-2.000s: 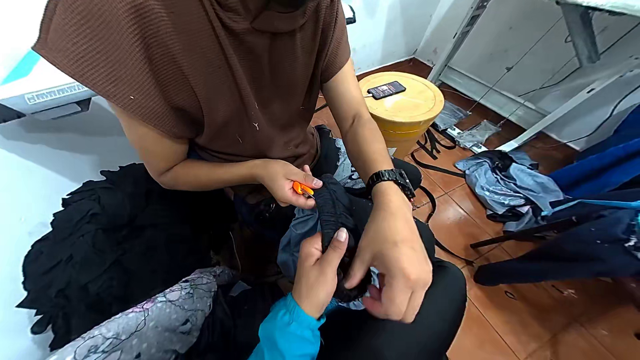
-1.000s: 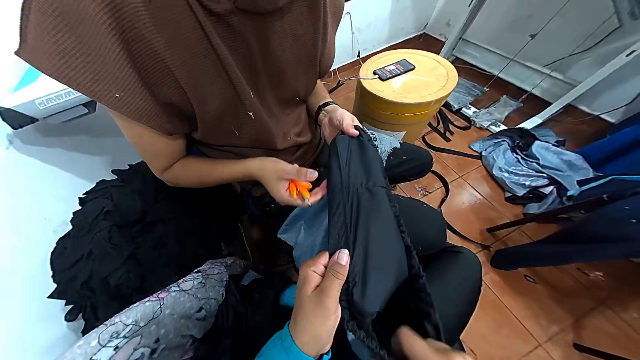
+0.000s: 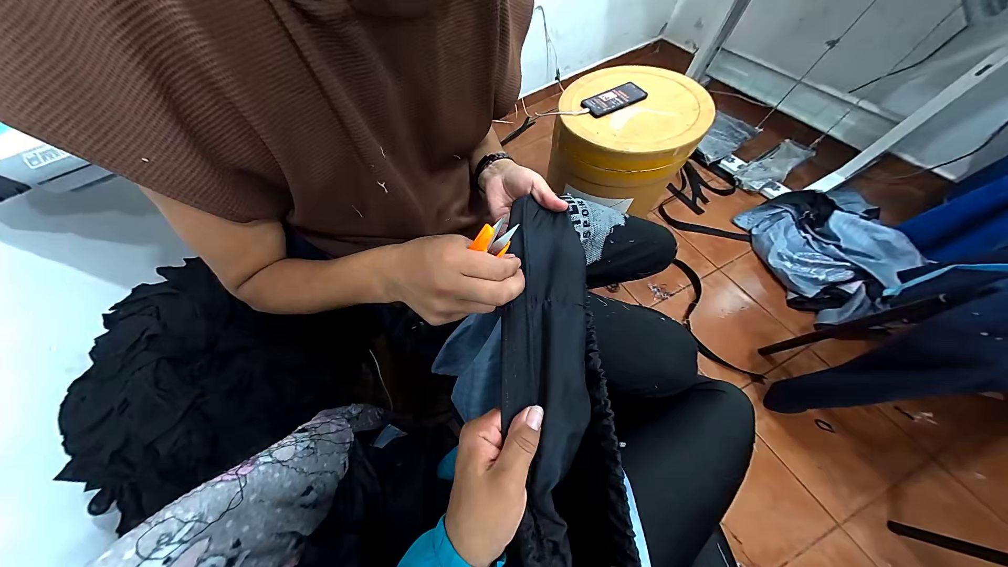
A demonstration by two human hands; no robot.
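Observation:
Between my thumb and fingers, my left hand (image 3: 496, 472) pinches the edge of a black fabric garment (image 3: 551, 339) at the lower centre. Along the garment's right side runs a gathered, ruffled edge. My right hand is out of view. Across from me, a person in a brown ribbed top holds the garment's far end in one hand (image 3: 516, 189). That person's other hand (image 3: 461, 276) grips small orange thread snips (image 3: 492, 239), whose blades point at the garment's left edge.
A heap of black fabric pieces (image 3: 197, 394) lies at left, beside a grey patterned cloth (image 3: 268, 488). A yellow drum (image 3: 630, 150) bears a phone (image 3: 614, 100) with a cable. Grey and black garments (image 3: 827, 244) and black straps (image 3: 693, 291) lie on the tiled floor.
My right hand, on the fabric one second ago, has left the view. The person's snips have moved up to the garment's edge. The garment was bunched two seconds ago and is now stretched lengthwise.

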